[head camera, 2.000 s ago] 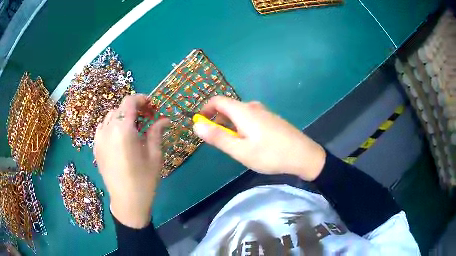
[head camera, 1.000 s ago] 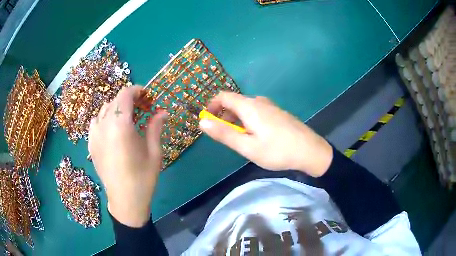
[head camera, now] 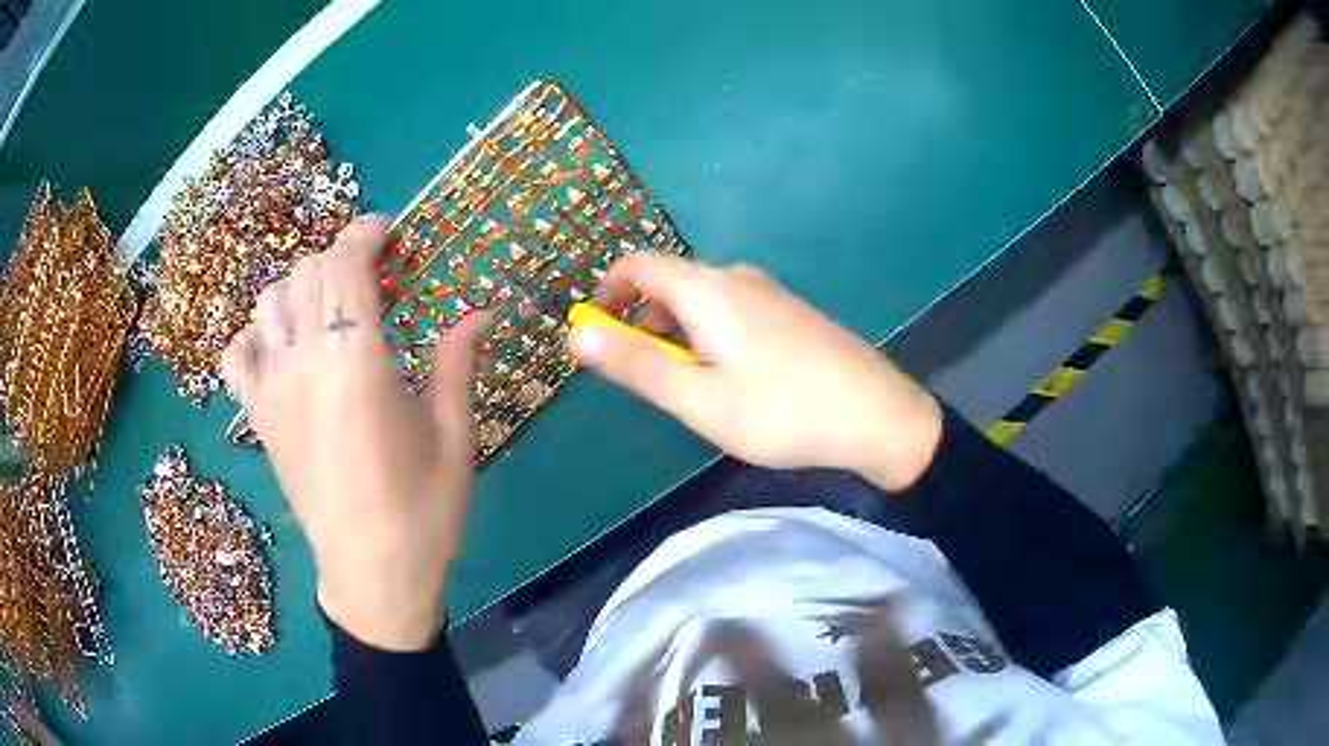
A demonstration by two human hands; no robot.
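Note:
A flat gold-copper parts frame (head camera: pixel 561 182) with rows of small shiny parts lies aslant on the green table (head camera: pixel 875 161). My left hand (head camera: pixel 357 423) covers its left part, thumb apart from the fingers; whether the fingertips hold anything is hidden. My right hand (head camera: pixel 773 372) is closed around side cutters with a yellow handle (head camera: pixel 630 334), over the frame's right side; the jaws are too blurred to make out. A large glittering pile of cut parts (head camera: pixel 241 248) lies left of the frame, close to my left fingers. A small oval pile (head camera: pixel 209 557) lies nearer me.
Gold-brown lattice sprues (head camera: pixel 61 343) are stacked at far left, with more sprues (head camera: pixel 44 583) below them. A pale strip (head camera: pixel 248 110) crosses the table. Beyond its right edge are yellow-black floor tape (head camera: pixel 1079 360) and stacked beige trays (head camera: pixel 1239 292).
The view has shifted, so the table things sit higher and further left. The gold stack at the top edge has gone out of view. My left hand has moved left; my right hand still grips the cutters.

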